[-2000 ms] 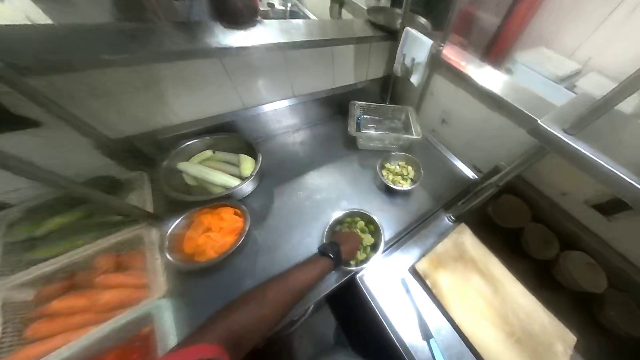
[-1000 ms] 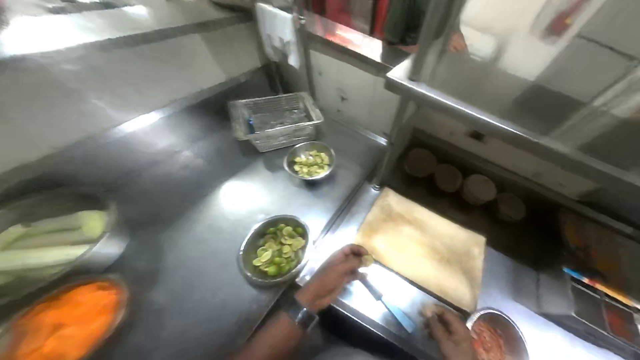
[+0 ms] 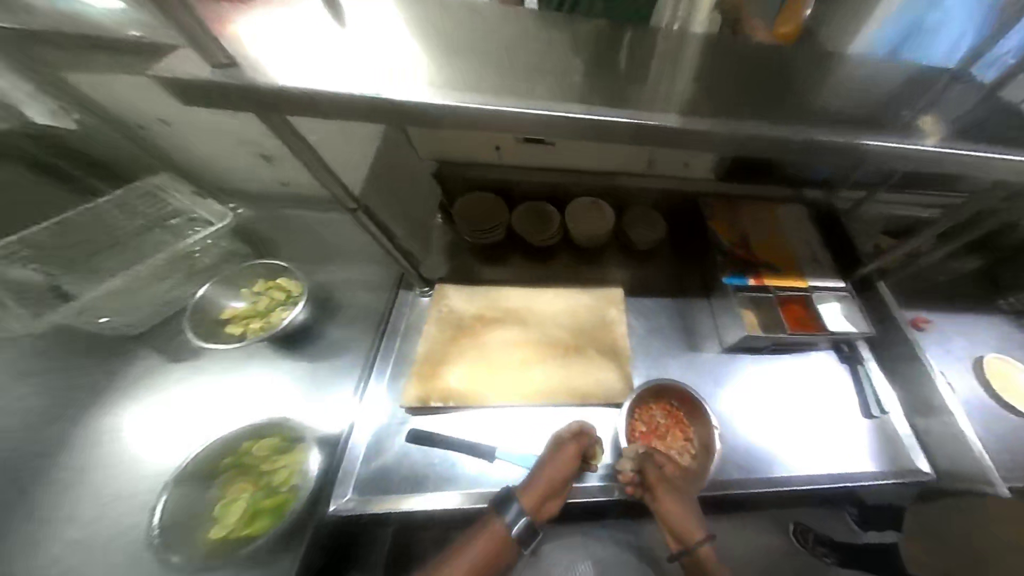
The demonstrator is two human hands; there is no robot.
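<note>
My left hand (image 3: pixel 566 458), with a watch on its wrist, is closed around a small pale green piece, likely cut lime, left of a metal bowl. My right hand (image 3: pixel 652 480) pinches a small pale piece at the near rim of that metal bowl (image 3: pixel 704 412), which holds a chopped red and pale mixture (image 3: pixel 662 428). A knife with a black handle (image 3: pixel 452 444) lies on the steel counter, its blade partly behind my left hand. Beyond it is a cutting board (image 3: pixel 524 348). A bowl of cut limes (image 3: pixel 256 488) stands at lower left.
A small bowl of pale green pieces (image 3: pixel 260 308) and a clear plastic container (image 3: pixel 104 256) are at left. Stacked round dishes (image 3: pixel 538 222) stand behind the board. At right are a metal condiment holder (image 3: pixel 796 316) and another knife (image 3: pixel 862 388). A steel shelf (image 3: pixel 512 88) crosses above.
The view has swung right. My left hand, earlier in the bowl of limes, is now beside the bowl of chopped mixture. My right hand is now at that bowl's near rim.
</note>
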